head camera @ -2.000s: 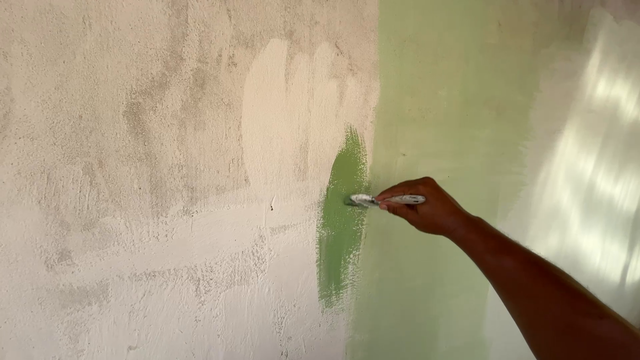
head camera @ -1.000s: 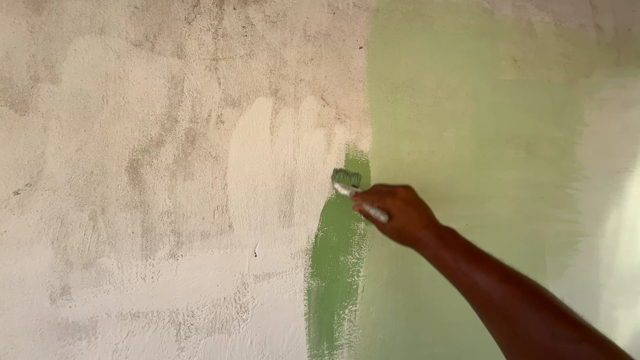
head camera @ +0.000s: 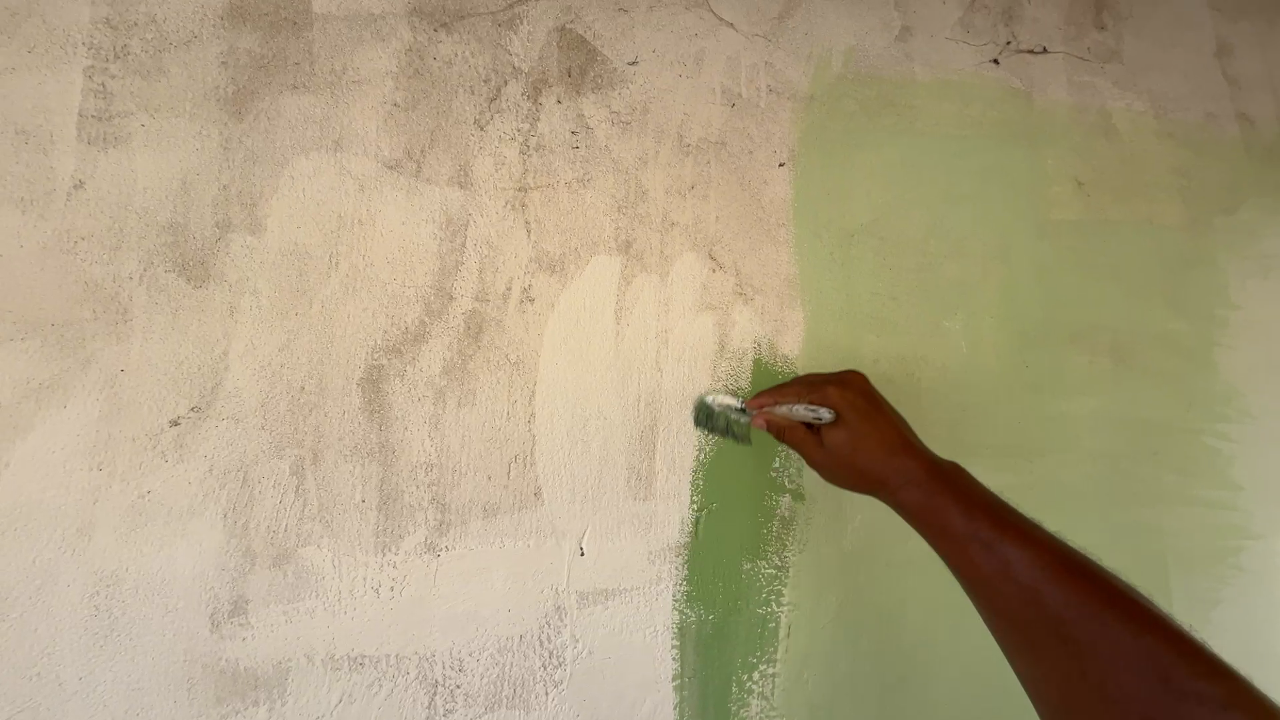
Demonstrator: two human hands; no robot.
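Observation:
My right hand [head camera: 845, 430] grips the pale, paint-smeared handle of a paintbrush [head camera: 722, 418] between thumb and fingers. The brush points left, and its green-coated bristles are at the wall, over the upper left edge of a darker green paint strip [head camera: 735, 530]. That strip runs down out of view, with ragged, speckled edges. To its right, behind my hand and forearm, lies a broad area of light green paint [head camera: 920, 250]. My left hand is out of view.
The wall [head camera: 400, 300] fills the view, whitish and rough with brown-grey stains. Cream brush strokes [head camera: 590, 370] show left of the brush. Fine cracks [head camera: 1030, 50] run across the top right, and a small dark mark [head camera: 583, 548] sits below the cream strokes.
The dark green strip reaches lower than two seconds ago. The brush, still in my right hand, has turned its bristles leftward since one second ago. The view has shifted upward.

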